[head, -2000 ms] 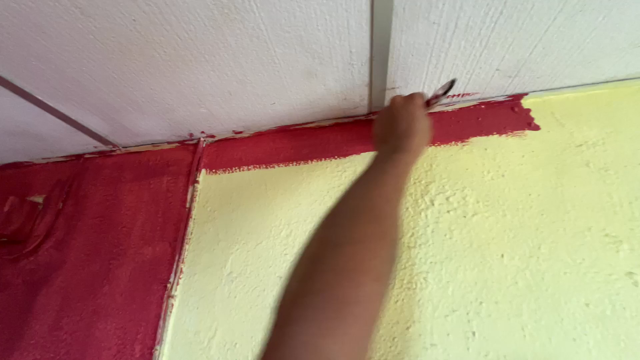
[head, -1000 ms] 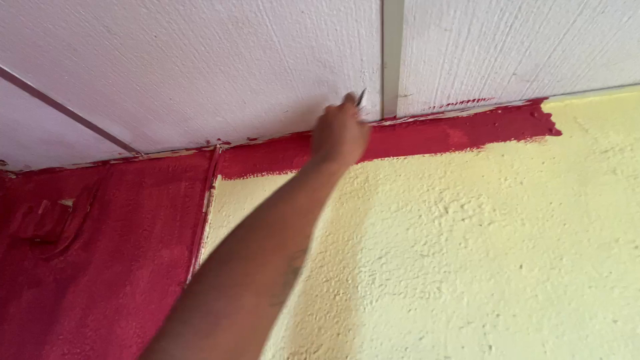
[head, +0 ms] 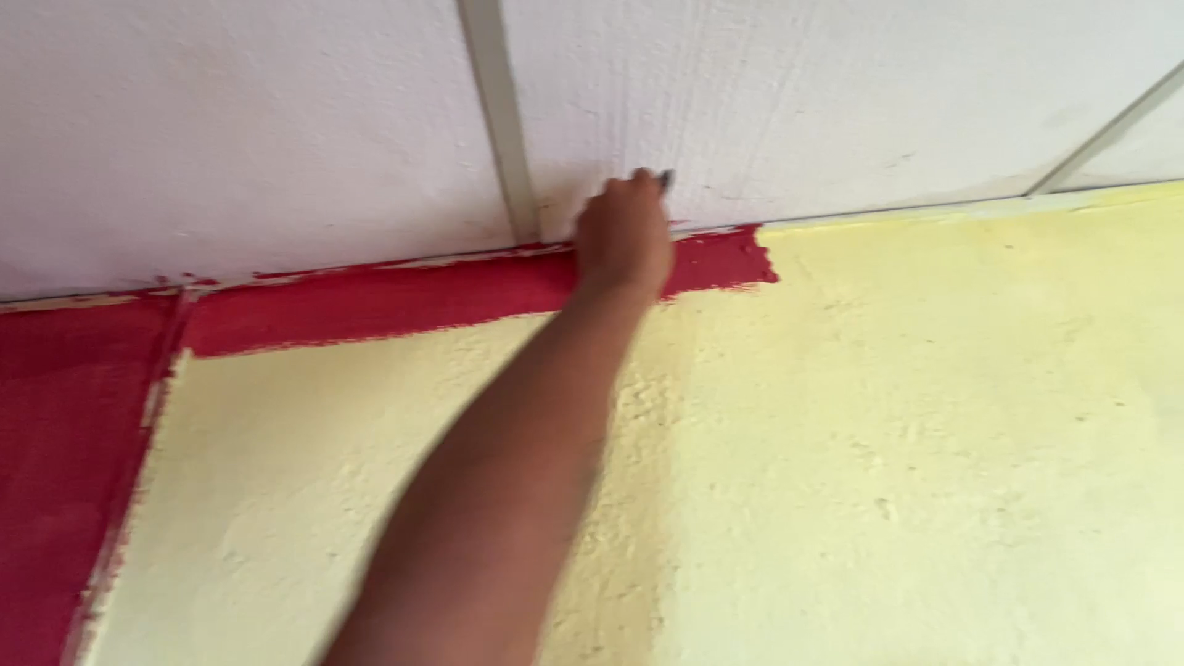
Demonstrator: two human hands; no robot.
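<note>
My left hand (head: 625,231) is raised to the top of the wall, its fingers closed around a small thin tool. Only the tool's dark end (head: 666,180) shows, past the fingertips against the ceiling; the rest is hidden, so I cannot tell its kind. Behind the hand runs a red painted band (head: 388,301) along the wall's top edge, with a ragged right end and an uneven lower edge. Below it the rough wall (head: 879,444) is pale yellow. My right hand is out of view.
The white ceiling (head: 277,120) meets the wall just above the band. One grey ceiling strip (head: 502,120) ends near my hand; another strip (head: 1105,129) lies far right. At left, a raised vertical edge (head: 139,444) borders a red wall section (head: 55,416).
My hand first moved left along the band, past the grey ceiling strip, then back right to the strip's other side. It kept hold of the tool.
</note>
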